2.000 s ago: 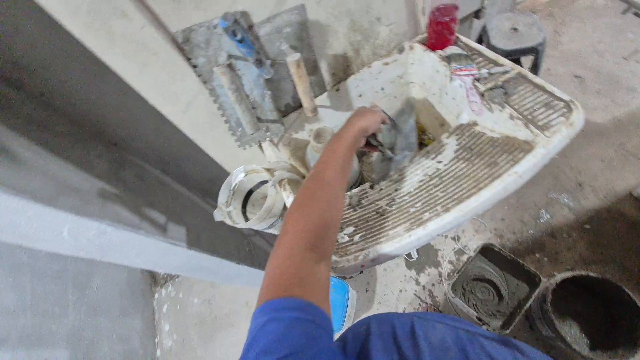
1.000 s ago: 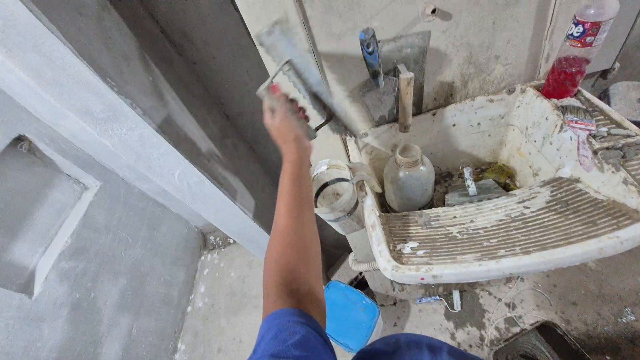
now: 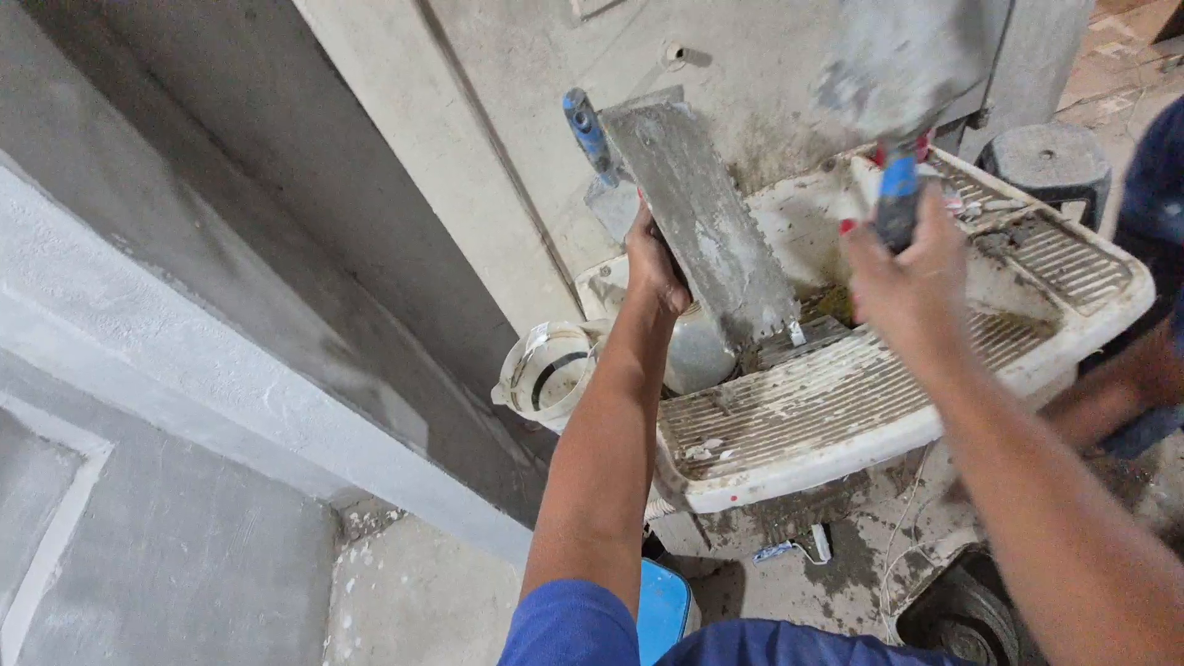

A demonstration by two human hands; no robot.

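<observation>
My left hand [image 3: 659, 268] grips a notched trowel [image 3: 708, 222] from behind, its grey mortar-stained metal blade facing me above the left end of the laundry sink [image 3: 805, 407]. My right hand [image 3: 911, 264], blurred, holds a putty knife by its blue and black handle [image 3: 897, 194], with the wide stained blade [image 3: 902, 65] pointing up and away over the sink. The two tools are apart. Behind the notched trowel, another tool with a blue handle [image 3: 589, 134] leans at the wall. A whitish plastic jug [image 3: 698, 351] stands in the sink, partly hidden by my left hand and the blade.
A white bucket [image 3: 546, 370] is left of the sink. Below are a blue lid [image 3: 663, 606], a small paint roller [image 3: 819, 544] and a dark mortar tub [image 3: 962, 610]. A grey stool [image 3: 1050, 166] stands behind; a person's arm [image 3: 1110, 375] is at the right edge.
My right hand with the putty knife has come into view. The notched trowel, against the wall in the oldest frame, is now in my left hand over the sink. A person has appeared at right.
</observation>
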